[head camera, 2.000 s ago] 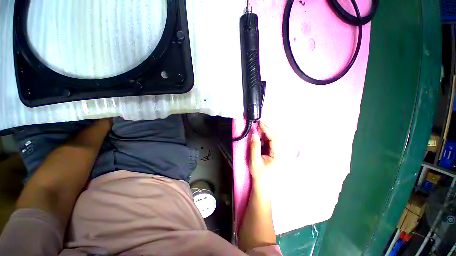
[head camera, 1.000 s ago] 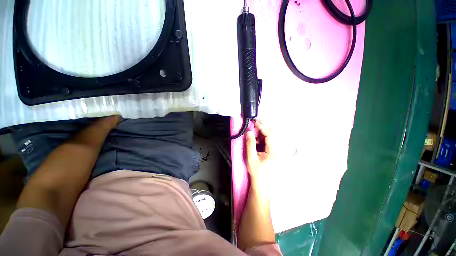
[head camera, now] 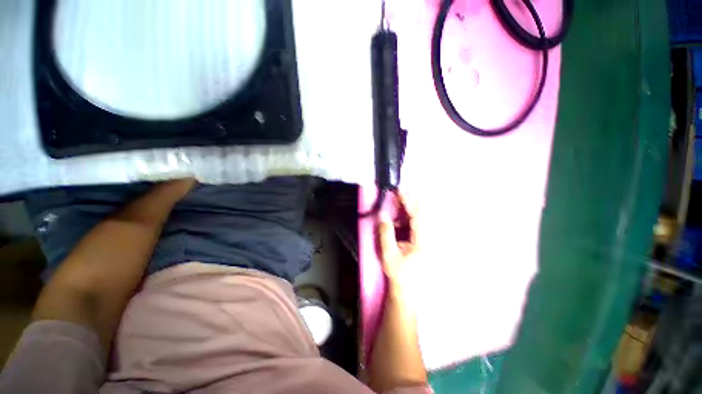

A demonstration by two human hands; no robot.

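Observation:
A black square frame [head camera: 173, 135] with a large round opening lies on the white ribbed foam sheet [head camera: 331, 92] at the upper left. A black electric screwdriver [head camera: 386, 108] lies on the pink sheet, its bit towards the top edge and its cord at the near end. My right hand [head camera: 398, 238] rests on the pink sheet just below that near end. It is overexposed; its thumb and fingers are apart, with nothing visible in them. My left forearm [head camera: 115, 250] reaches to the foam's near edge, and my left hand is hidden beneath it.
Thin black rings [head camera: 439, 73] overlap on the pink sheet [head camera: 477, 223] at the upper right, cut by the top edge. The green bench surface [head camera: 600, 177] runs along the right. Blurred shelving and cartons stand beyond it. A round white-topped object [head camera: 317, 323] is below, beside my body.
The view has shifted and blurred slightly, so the frame and screwdriver appear a little displaced. My right hand stays at the screwdriver's near end. My left arm holds nearly the same pose.

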